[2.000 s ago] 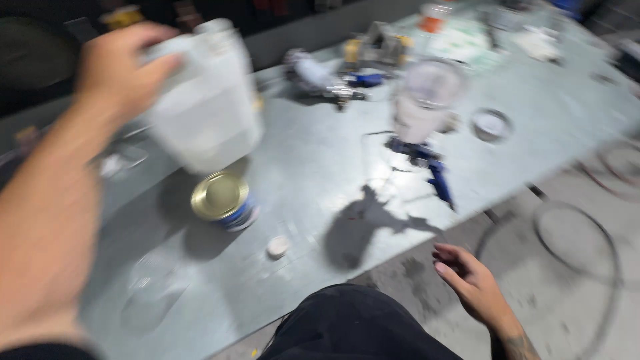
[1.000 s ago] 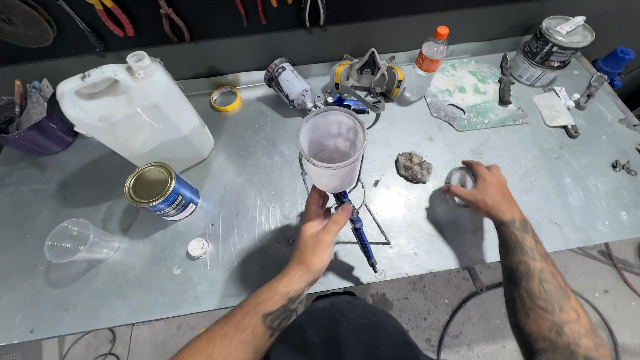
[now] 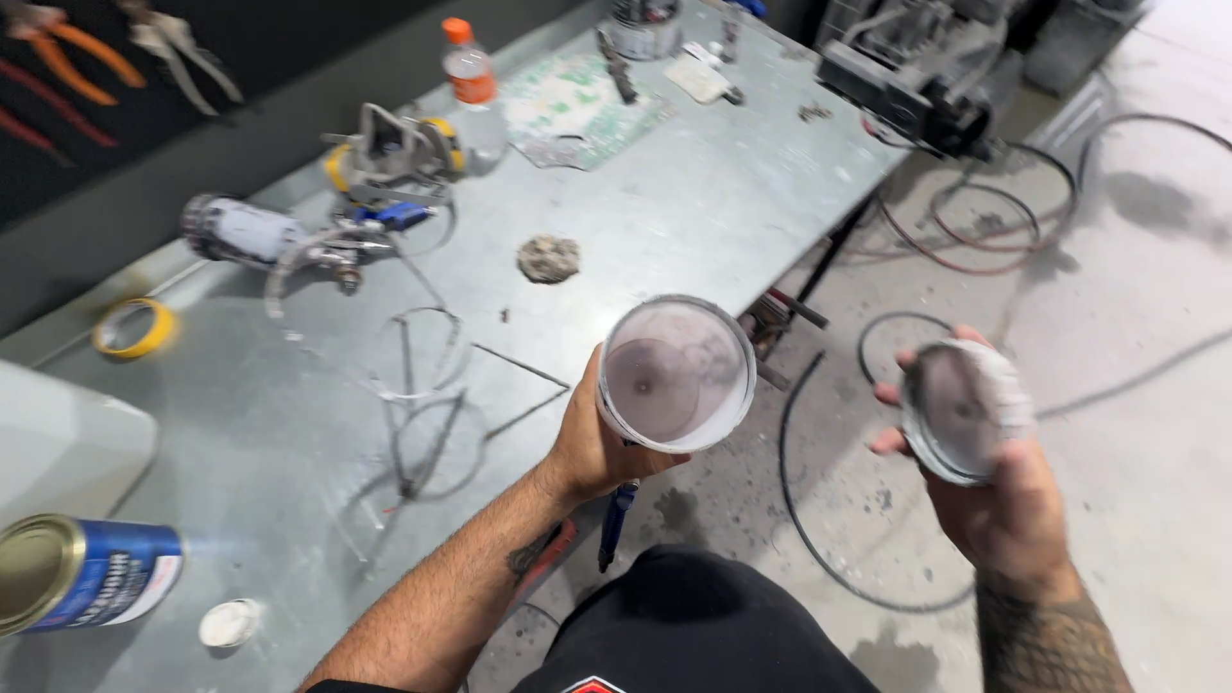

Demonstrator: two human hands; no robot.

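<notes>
My left hand (image 3: 597,438) is closed round the base of the open cup of a gravity-feed spray gun (image 3: 677,375), tilted so that I look into its whitish, stained inside. The gun's blue handle (image 3: 617,525) hangs below the hand. Over the floor at the right, my right hand (image 3: 1001,500) holds the round cup lid (image 3: 965,412), its underside partly showing and slightly blurred. A wire gun stand (image 3: 443,404) is on the metal bench left of the cup, and a crumpled grey lump (image 3: 549,259) lies behind it.
Along the bench (image 3: 289,462) are a blue can (image 3: 115,573), a white cap (image 3: 229,623), a plastic jug (image 3: 67,443), yellow tape (image 3: 134,328), a second spray gun (image 3: 260,231), a respirator (image 3: 390,154) and a bottle (image 3: 472,87). Hoses (image 3: 799,500) lie on the floor.
My left hand has lifted the spray gun off its wire stand and brought it over the bench's front edge. My right hand has raised the lid from the bench and out over the floor.
</notes>
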